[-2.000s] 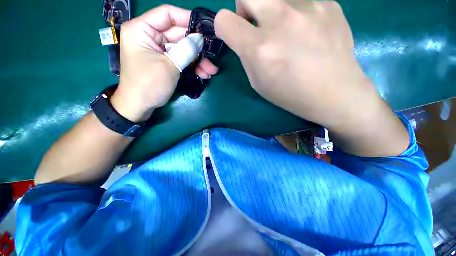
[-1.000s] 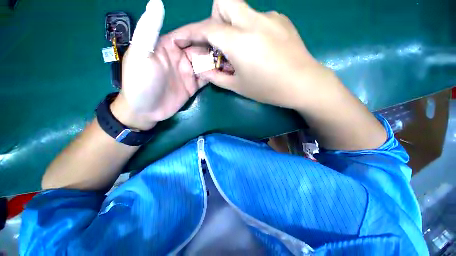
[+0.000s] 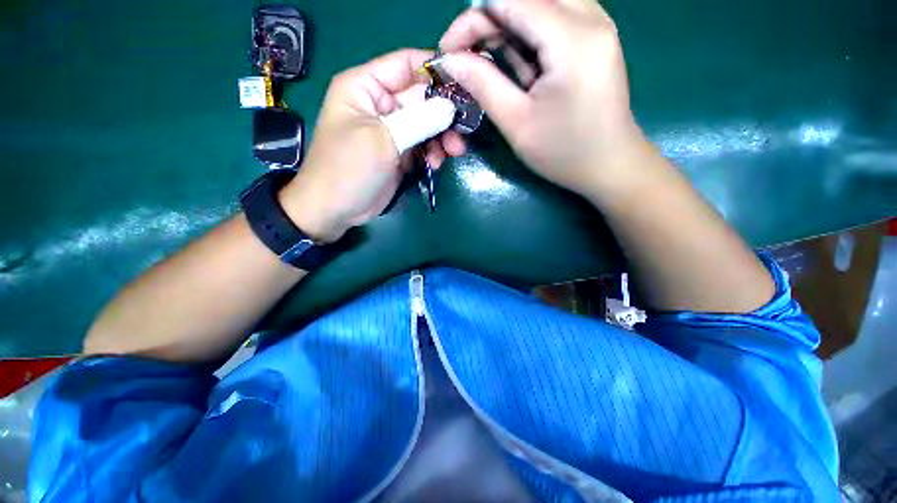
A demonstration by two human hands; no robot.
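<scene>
My left hand [image 3: 369, 128], with a white finger cot on the thumb, holds a small open black housing [image 3: 470, 116] above the green bench. A thin dark piece [image 3: 429, 187] hangs below its fingers. My right hand [image 3: 551, 93] pinches a small silver part with a yellow edge [image 3: 435, 64] at the housing's upper left side. The right fingers hide much of the housing's far side. A second unit lies on the bench left of my left hand: an open housing [image 3: 279, 43], a silver-white labelled part [image 3: 254, 92] and a glossy black piece [image 3: 277, 138].
The green bench surface [image 3: 148, 118] runs across the view, with its near edge along my blue smock. A brown panel with a slot [image 3: 858, 280] is beyond the bench edge at the right. A white connector-like item [image 3: 625, 314] shows beside the smock. A black band is on my left wrist.
The left palm was open a second ago; its thumb now presses on the housing. The right hand has moved up. The second unit appears further right and more of it shows.
</scene>
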